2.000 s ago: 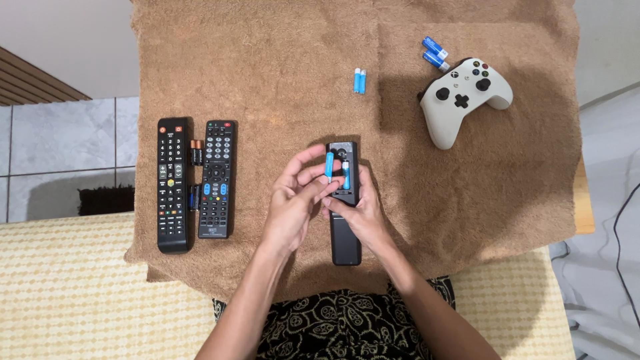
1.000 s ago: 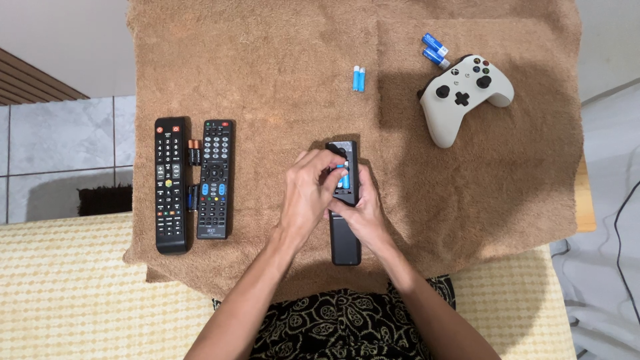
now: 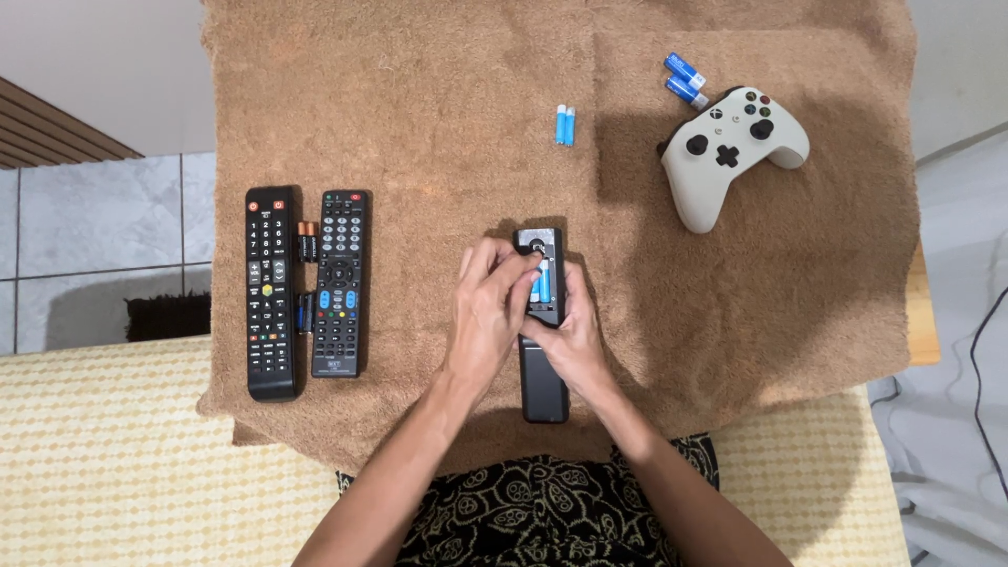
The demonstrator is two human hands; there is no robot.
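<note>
A black remote control [image 3: 543,386] lies face down in front of me, its battery compartment uncovered. Two light-blue batteries [image 3: 544,283] sit side by side in that compartment. My right hand [image 3: 573,335] holds the remote around its middle, thumb across it and fingers along its right edge. My left hand [image 3: 492,307] is over the compartment's left side, thumb and index fingertips at the upper ends of the batteries; whether they pinch anything is hidden. The left palm and other fingers cover part of the remote's left edge.
Two black remotes [image 3: 270,386] [image 3: 339,346] lie at left, with copper-topped batteries [image 3: 307,242] and dark-blue batteries [image 3: 305,313] between them. Light-blue batteries [image 3: 565,126], blue batteries [image 3: 683,81] and a white game controller [image 3: 697,185] are farther back on the brown towel [image 3: 441,142].
Two seconds ago one light-blue battery was in my left fingers above the remote; now two lie in the compartment. My left fingertips have moved toward the batteries' upper ends. The right hand has stayed put.
</note>
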